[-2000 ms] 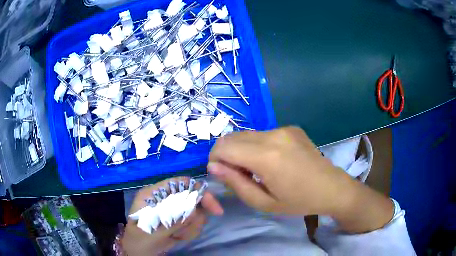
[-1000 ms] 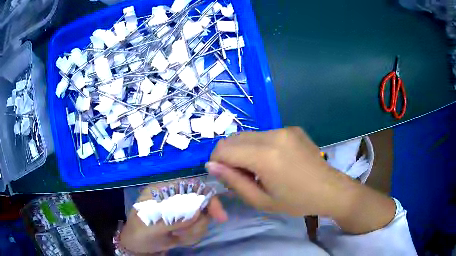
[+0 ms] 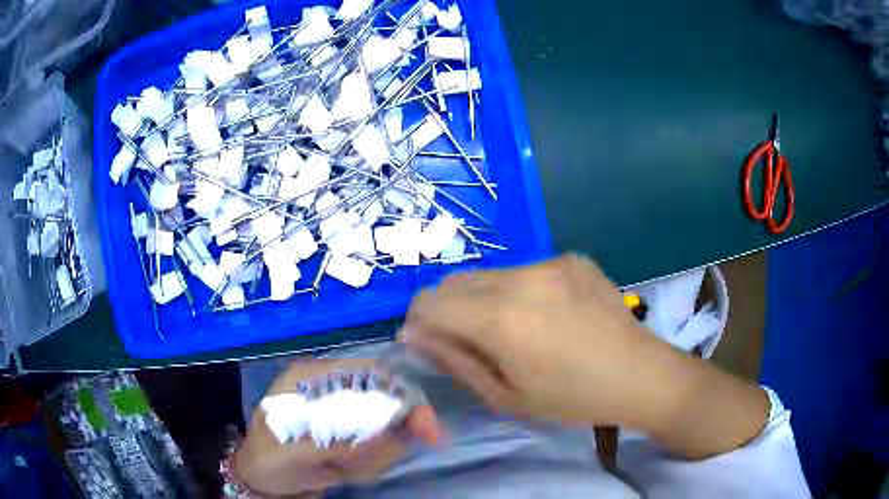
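Observation:
My left hand (image 3: 317,458) is below the tray's front edge, palm up, holding a fanned bunch of white-tagged metal pins (image 3: 336,411). My right hand (image 3: 526,336) is just right of the bunch, fingers bent and blurred, its fingertips close to the bunch; I cannot tell what is between them. A small orange-yellow handle end (image 3: 634,304) shows behind my right hand. The blue tray (image 3: 234,329) is heaped with loose tagged pins (image 3: 302,175), their silver rods crossing.
Red-handled scissors (image 3: 769,185) lie on the dark green bench (image 3: 634,127) at right. A clear box (image 3: 44,326) with tagged pins is at left. A pale round bin (image 3: 721,307) holds white scraps below the bench edge. A carton with green-labelled packs (image 3: 112,429) is lower left.
The fanned bunch in my left hand has tilted and shifted slightly. My right fingers have moved and blurred near it. The orange-yellow handle end has come into view. The tray appears slightly further right.

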